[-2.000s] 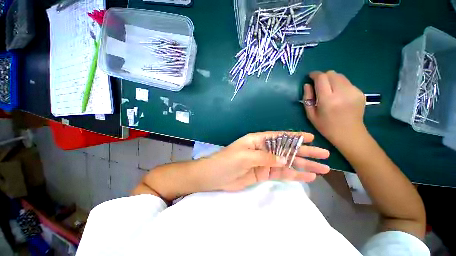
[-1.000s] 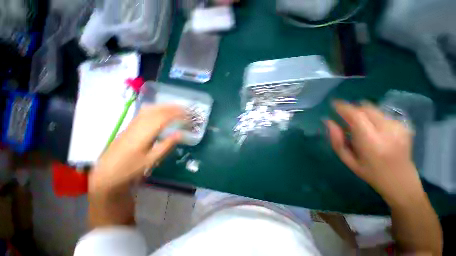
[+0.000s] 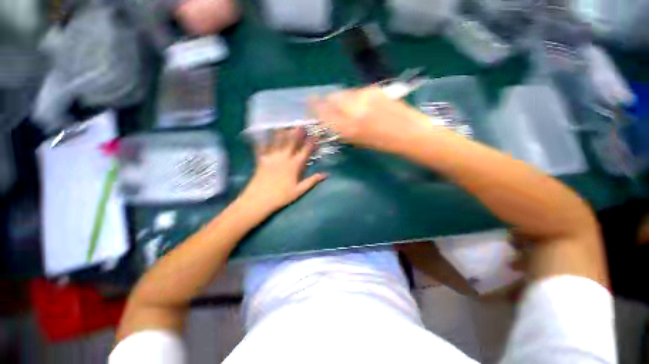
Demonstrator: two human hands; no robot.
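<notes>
The silver metal pins [image 3: 325, 151] lie in a heap on the green mat, spilling from the tipped clear plastic tub [image 3: 281, 105]. My left hand [image 3: 281, 167] lies over the left part of the heap, fingers spread and palm down; whether pins are under it is hidden. My right hand [image 3: 356, 114] is blurred at the heap's upper right, over the tub's mouth; its fingers and anything in them cannot be made out. Slim tweezers-like metal [image 3: 407, 82] shows behind the right hand; whether the hand holds it is unclear.
The left clear tub [image 3: 135, 190] holds pins beside the clipboard sheet [image 3: 64, 213] and green flower pen [image 3: 104, 210]. The scale [image 3: 186, 96] is behind it. The right tub [image 3: 455, 96] with pins and another clear tub [image 3: 541, 131] stand right. A dark phone-like object [image 3: 366, 57] lies behind.
My left hand has moved from the left tub to the pin heap. My right hand has moved left to the heap. The fan of pins seen earlier in my left hand no longer shows.
</notes>
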